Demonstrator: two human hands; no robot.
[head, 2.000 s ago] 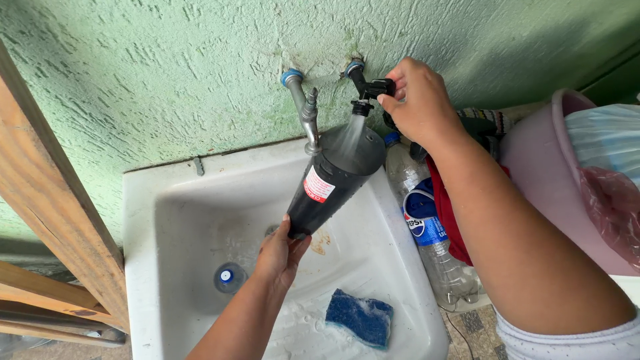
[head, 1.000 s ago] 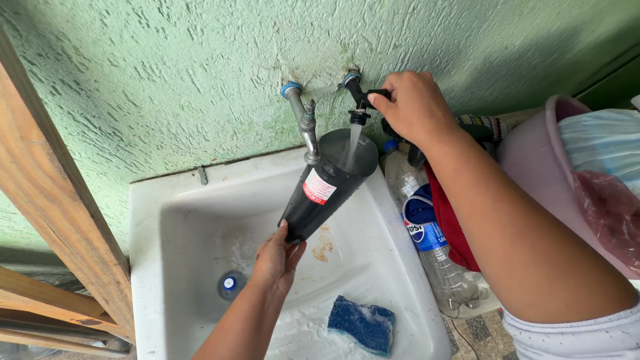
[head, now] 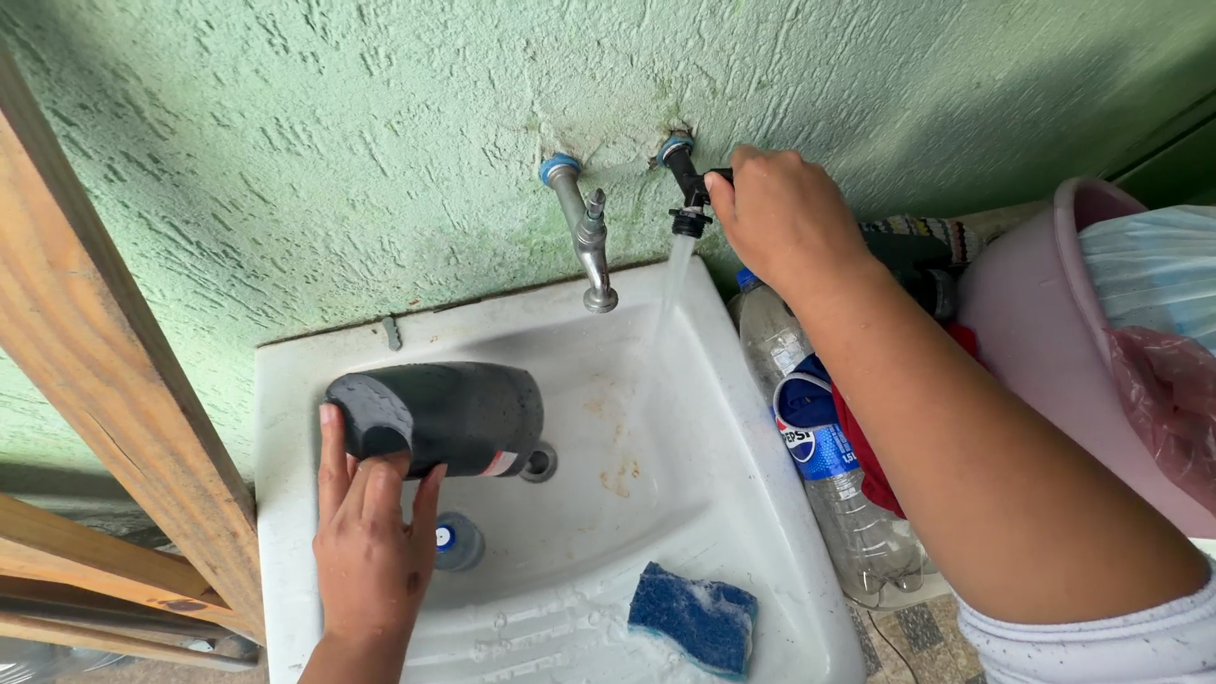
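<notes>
My left hand [head: 375,532] grips the base of a dark plastic container [head: 446,413], which lies tilted over the left of the white sink [head: 294,532], its far end toward the drain [head: 540,462]. Part of a red and white label shows on its underside. With my right hand [head: 784,214] I hold the handle of the black tap [head: 686,185], and water [head: 676,275] runs from its spout into the basin. The metal tap [head: 589,247] beside it gives no visible flow. A wet blue sponge [head: 693,617] with suds rests on the sink's ribbed front part.
A small blue-capped bottle [head: 459,541] stands in the basin. Right of the sink are a clear Pepsi bottle [head: 845,503], red cloth [head: 869,456] and a pink bucket [head: 1016,275] with plastic bags. Wooden beams [head: 123,332] border the left; a green textured wall [head: 427,123] rises behind.
My left hand has moved the container from under the black tap to the left side of the basin and tipped it over. My right hand remains at the tap, with water still running.
</notes>
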